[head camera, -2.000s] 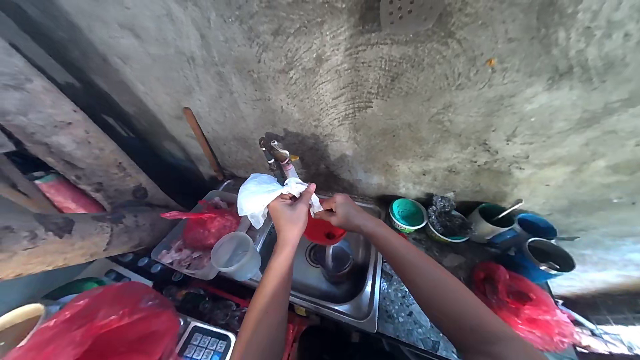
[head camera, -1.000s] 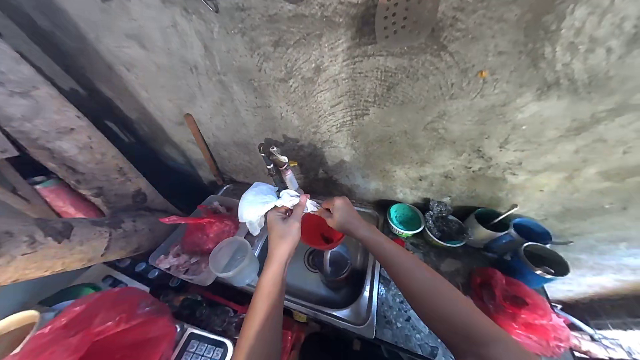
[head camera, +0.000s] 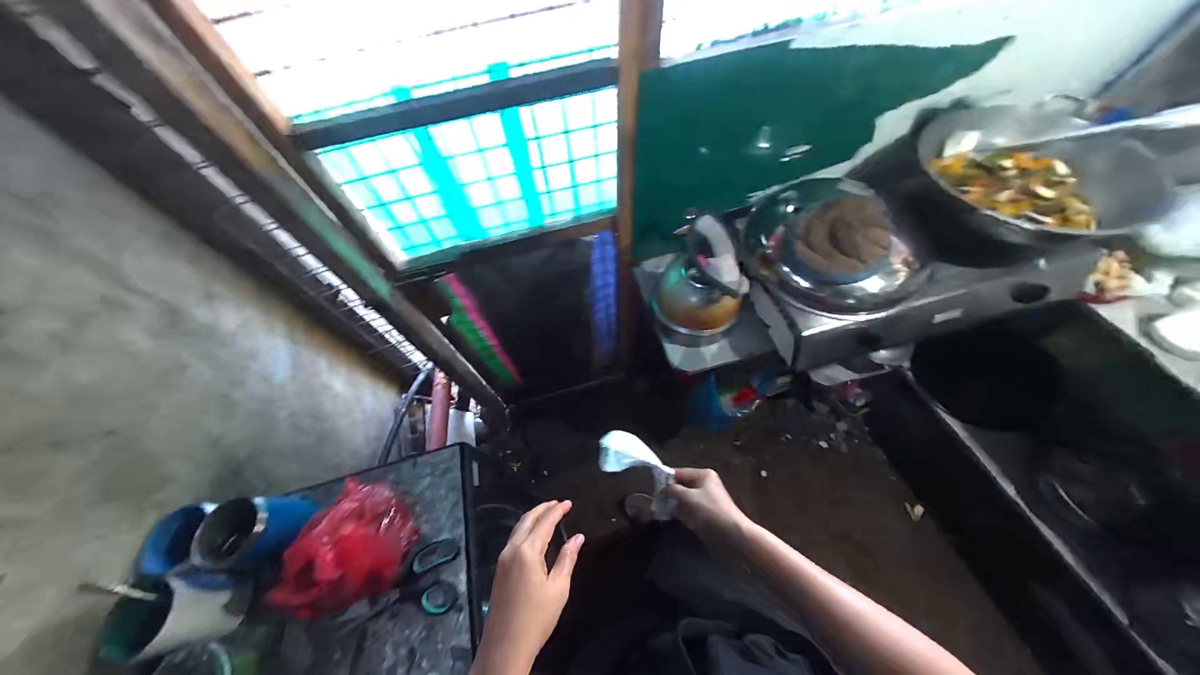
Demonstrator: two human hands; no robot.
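Observation:
A small crumpled white cloth or plastic piece (head camera: 630, 454) is pinched in my right hand (head camera: 703, 502), out over the dark floor. Its free end points up and to the left, and a little of it hangs below my fingers. My left hand (head camera: 536, 567) is to the left of it, fingers apart and holding nothing, beside the edge of the dark stone counter (head camera: 441, 487). The two hands do not touch.
On the left counter are a red plastic bag (head camera: 347, 548) and blue containers (head camera: 272, 525). At the upper right, a kettle (head camera: 697, 298), a lidded pan (head camera: 830, 253) on a stove (head camera: 872, 323) and a wok of chopped food (head camera: 1017, 192) stand near a black trough-like structure (head camera: 1022, 525).
The view has swung far round from the sink to the window and stove. My left hand has let go of the white material, which is now in my right hand alone.

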